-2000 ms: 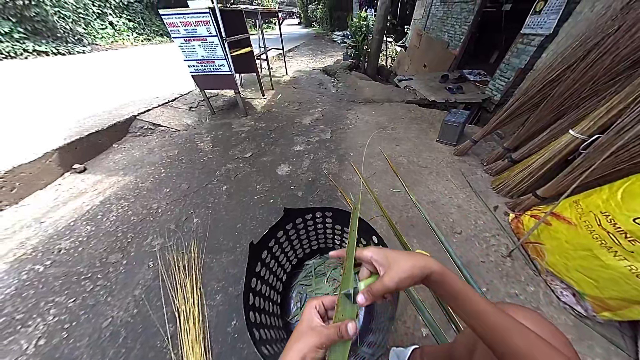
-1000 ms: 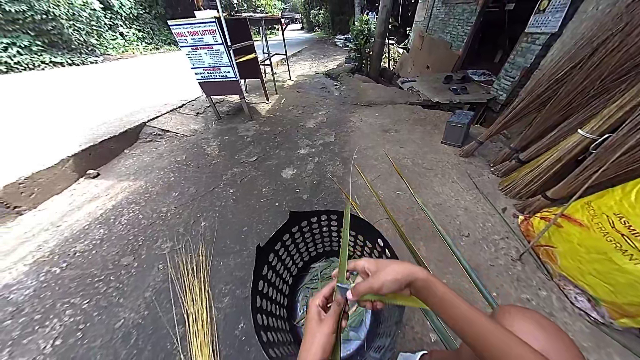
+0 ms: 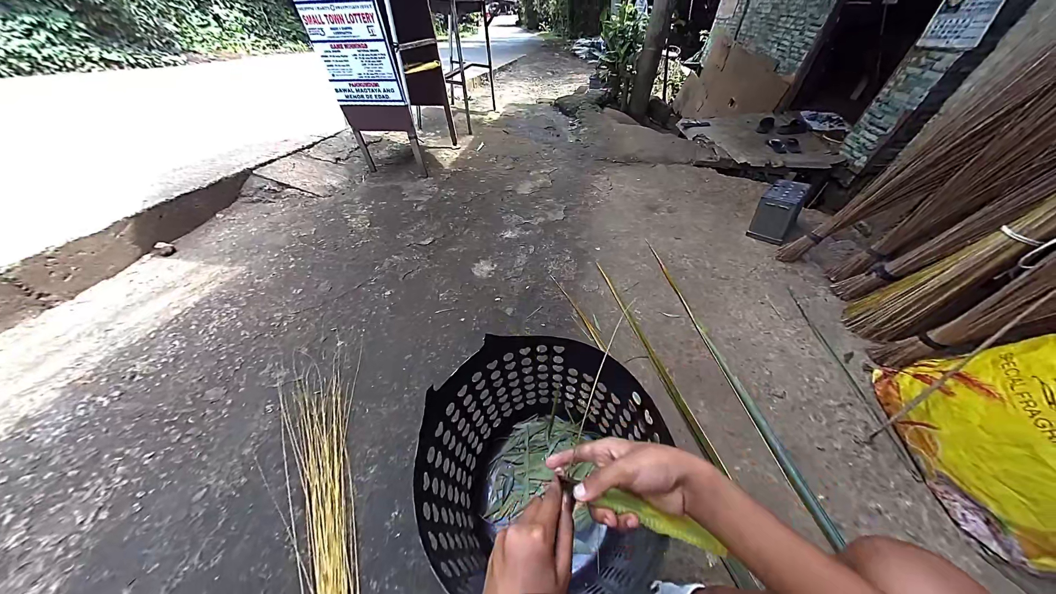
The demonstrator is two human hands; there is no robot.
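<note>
Over a black perforated plastic basket (image 3: 462,412), my two hands meet at the fingertips. My left hand (image 3: 532,540) pinches the thin midrib of a palm leaflet (image 3: 601,384), which rises above the fingers as a fine curved strand. My right hand (image 3: 639,478) is closed at the same spot, and a yellow-green leaf strip (image 3: 660,521) runs from under its palm toward the lower right. Whether a blade is between the fingers cannot be told. Green leaf scraps (image 3: 528,462) lie inside the basket. On the ground to the left is a bundle of yellow midribs (image 3: 324,478).
Long palm fronds (image 3: 742,404) lie right of the basket. Stick brooms (image 3: 949,181) lean at the right above a yellow printed sack (image 3: 982,437). A dark metal box (image 3: 778,211) stands near the doorway. A sign board (image 3: 355,62) stands by the road, back left.
The broad green leaflet that stood upright in my hands earlier now shows as a thin strand above the fingers. My hands remain together over the basket.
</note>
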